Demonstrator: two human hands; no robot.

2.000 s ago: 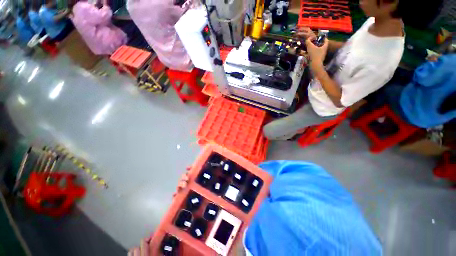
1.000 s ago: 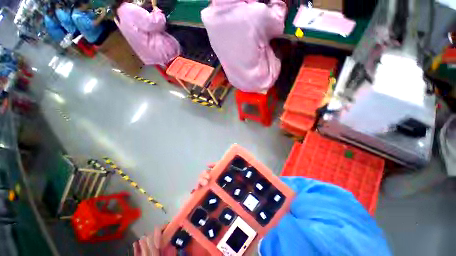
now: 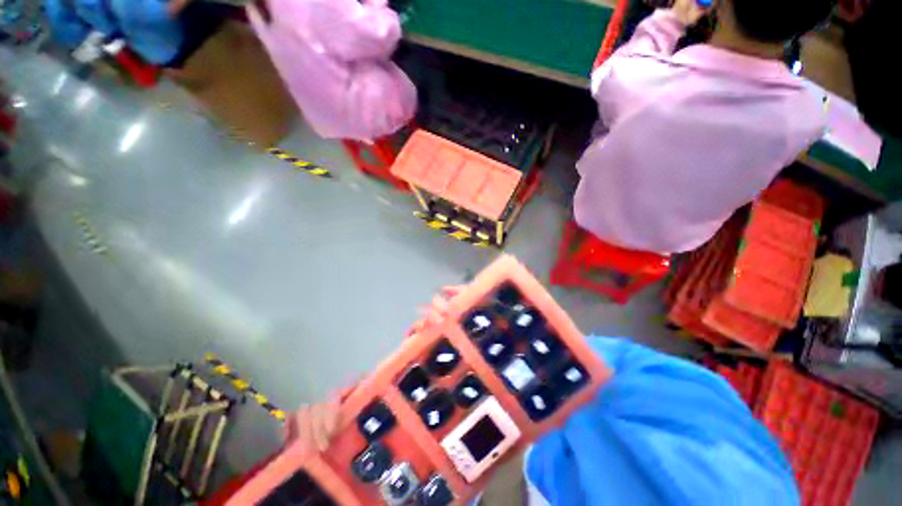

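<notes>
An orange-red compartment tray (image 3: 341,469) is held slanted across the lower middle, its far end up to the right. Its bays hold several black rounded-square watch bodies (image 3: 376,419) with small white labels, a silver-rimmed watch body (image 3: 399,482), and a white-framed display piece (image 3: 479,441) with a dark window. My left hand (image 3: 316,425) grips the tray's far long edge at lower left. The fingers of my right hand (image 3: 445,301) show at the same edge farther up. The rest of that hand is hidden under the tray. The tray's near left end is cut off.
A person in pink (image 3: 692,148) sits on a red stool (image 3: 608,265) at a green bench (image 3: 504,35). Stacked orange trays (image 3: 771,257) stand at right. A tray-topped rack (image 3: 460,173), another pink smock (image 3: 341,69), a metal frame (image 3: 193,425) and yellow-black floor tape (image 3: 242,385) surround the grey floor.
The view has swung left along the aisle, and the machine has slid to the right edge. The tray shows more of its lower-left bays. Both hands still hold it.
</notes>
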